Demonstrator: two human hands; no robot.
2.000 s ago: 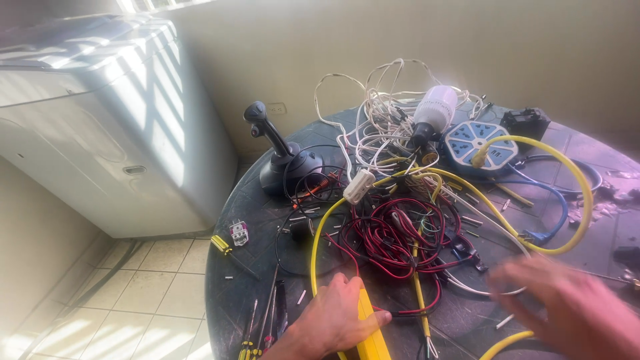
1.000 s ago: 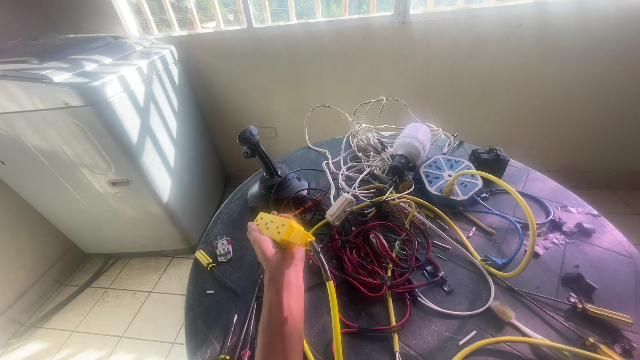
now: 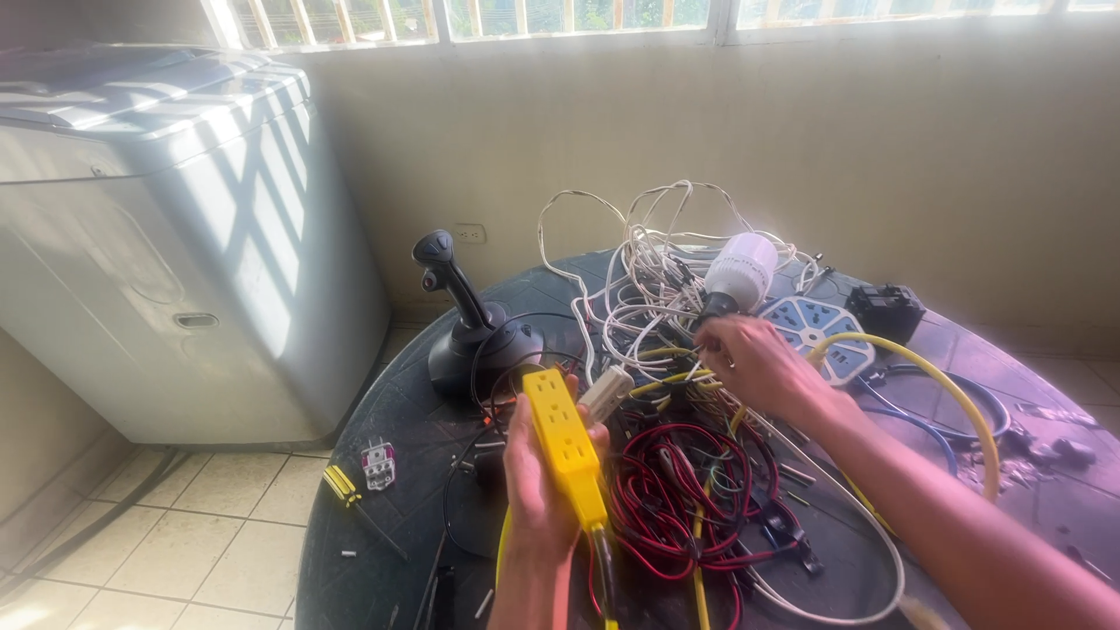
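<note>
My left hand point(image 3: 544, 477) is closed around a yellow multi-outlet extension block point(image 3: 560, 424), its sockets facing up and its cord running down toward me. Just right of its top lies a white outlet block point(image 3: 607, 393). My right hand point(image 3: 754, 360) reaches over the cable pile, just below the black socket point(image 3: 719, 306) of a white light bulb point(image 3: 742, 267); its fingertips are bent, and whether they grip a wire cannot be told. Tangled white cables point(image 3: 647, 271) lie behind, a red and black wire coil point(image 3: 674, 499) in front. The octagonal blue and white power strip point(image 3: 809, 332) is partly behind my right wrist.
A black joystick point(image 3: 472, 341) stands at the round table's point(image 3: 394, 420) back left. Near the left edge lie a yellow-handled screwdriver point(image 3: 343, 486) and a small receptacle point(image 3: 378, 465). A black box point(image 3: 884, 308) sits at the back right. A white appliance point(image 3: 192, 289) stands left of the table.
My right hand, out of view a second ago, is now over the cables near the bulb. My left hand still holds the yellow block, which lay low near the table's front two seconds ago.
</note>
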